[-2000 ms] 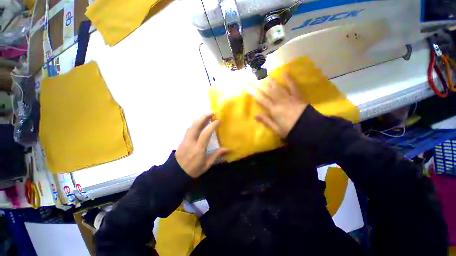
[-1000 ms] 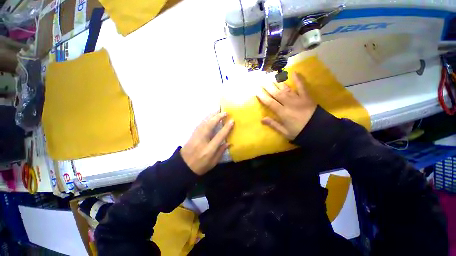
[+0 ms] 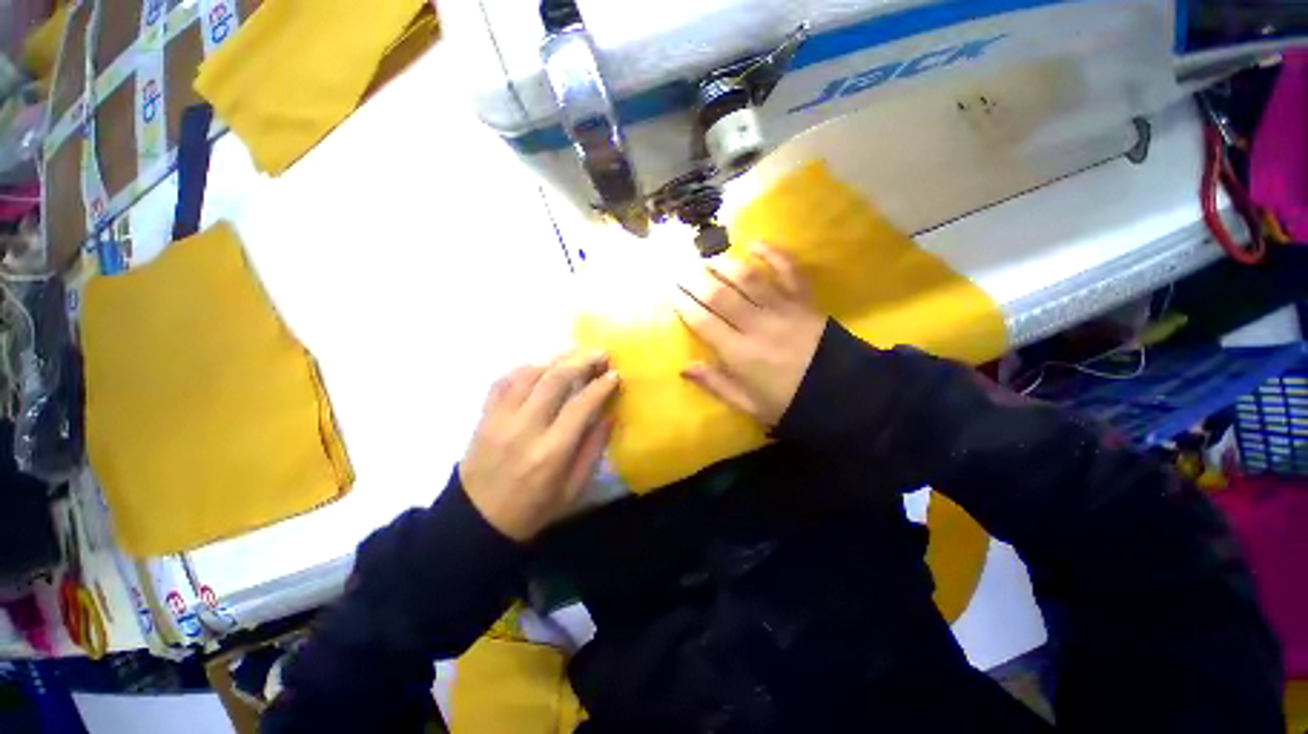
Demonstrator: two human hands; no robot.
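A mustard-yellow fabric panel (image 3: 897, 280) lies on the machine bed, its far edge under the brightly lit head of the white sewing machine (image 3: 918, 136). The presser foot and needle area is washed out by glare. My right hand (image 3: 753, 337) lies flat on the panel, fingers spread, just in front of the head. My left hand (image 3: 538, 437) is at the panel's left edge, with thumb and fingertips on the fabric; whether they pinch it is hard to tell.
A stack of yellow panels (image 3: 208, 394) lies left, with folded yellow pieces (image 3: 309, 72) and a dark strip (image 3: 191, 172) beyond. Red-handled snips (image 3: 1219, 201) lie at the right end. More yellow pieces (image 3: 509, 685) show below the table edge. A blue crate (image 3: 1274, 423) stands right.
The camera view has shifted. My left hand's fingers have drawn closer together at the panel's left edge. My right hand stays flat on the panel, close to the head.
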